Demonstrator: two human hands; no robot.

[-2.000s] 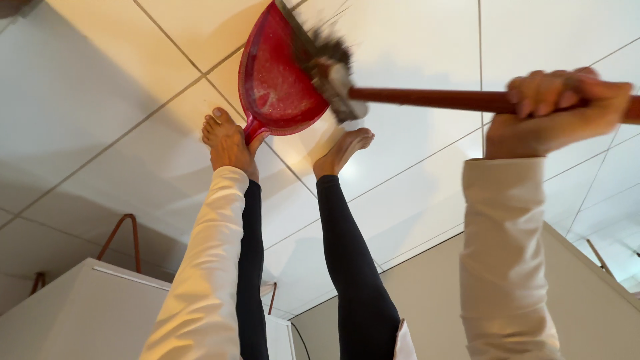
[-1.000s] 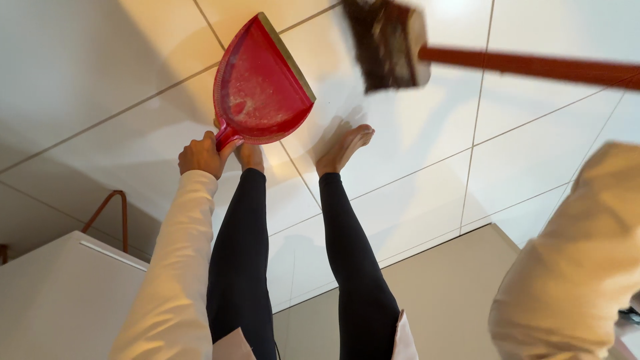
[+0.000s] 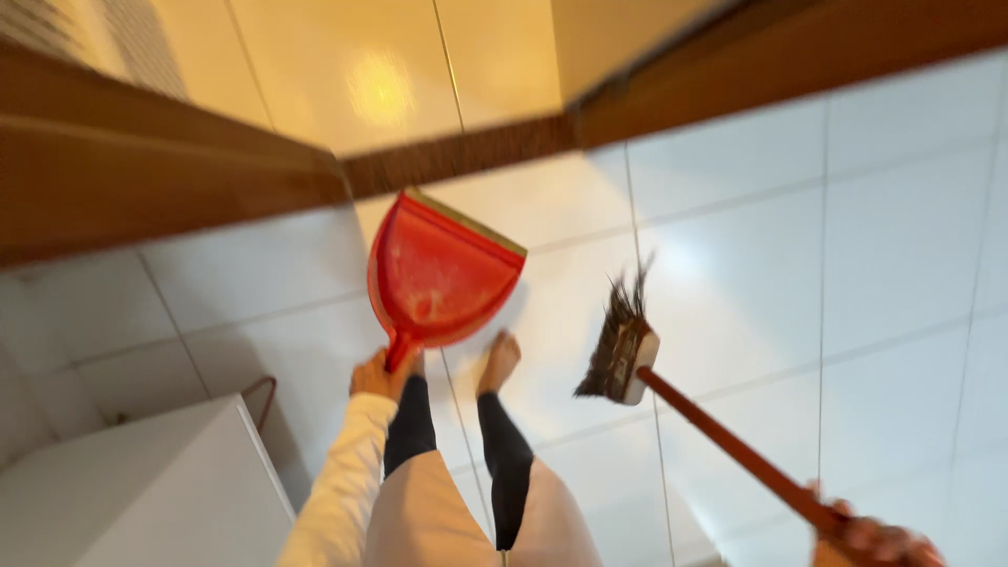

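Observation:
A red plastic dustpan [image 3: 449,272] with a pale lip hangs over the tiles in front of my feet, and my left hand [image 3: 386,376] is closed round its short handle. To its right, apart from it, is a broom head [image 3: 626,354] with dark, splayed bristles. My right hand [image 3: 874,539], blurred at the bottom right edge, grips the reddish-brown broom stick [image 3: 740,453]. Whether the bristles touch the floor I cannot tell. Some light residue or marks show on the dustpan's inner surface.
Ahead, a dark wooden threshold [image 3: 465,153] runs between brown door frames, with yellow-lit tiles beyond. White floor tiles [image 3: 740,299] lie on my side. At the lower left stands a white cabinet [image 3: 157,488] beside a thin brown bent piece [image 3: 264,394]. My bare foot [image 3: 500,358] is below the dustpan.
The broom head, beside the dustpan's lip two seconds ago, is now apart from it, with the stick slanting to the lower right. The view has shifted, showing a doorway. Both hands keep their holds.

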